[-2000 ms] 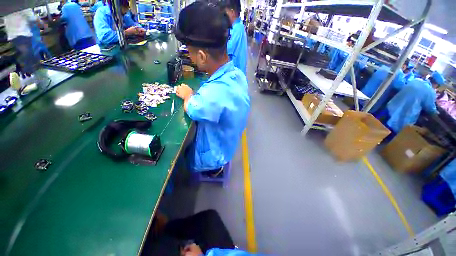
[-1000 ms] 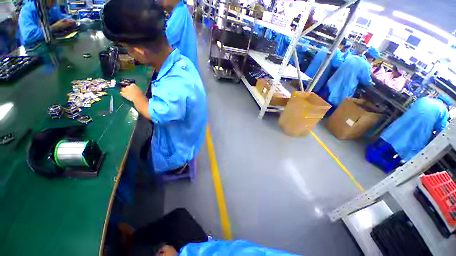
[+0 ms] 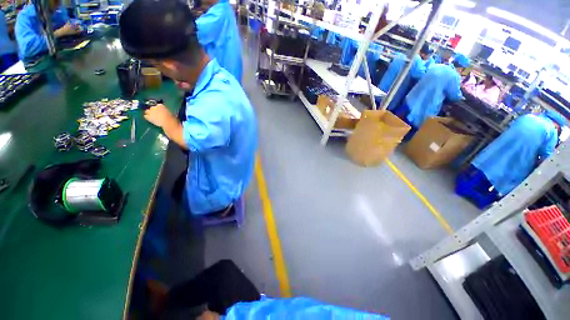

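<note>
My right hand (image 3: 209,315) shows only as a small piece at the bottom edge, beside a light blue sleeve (image 3: 300,309); its fingers are cut off. A dim, blurred skin-toned patch below the bench edge may be my left hand (image 3: 157,292); its fingers cannot be made out. Nearest on the green bench mat (image 3: 69,269) lies a solder wire reel (image 3: 85,195) with green rims on a dark stand (image 3: 103,217). A black curved band (image 3: 42,190) lies around its left side. Behind are dark modules (image 3: 81,141) and a pile of small parts (image 3: 103,115).
A seated person in a blue smock (image 3: 219,137) works at the bench, a hand at a small dark part (image 3: 152,102). Grey floor with yellow lines lies right of the bench. Cartons (image 3: 377,137), shelving (image 3: 344,94) and a rack with a red tray (image 3: 550,230) stand further right.
The view has swung right, so bench items sit further left and the rack with the red tray has come in. The piece of my right hand at the bottom edge shows less.
</note>
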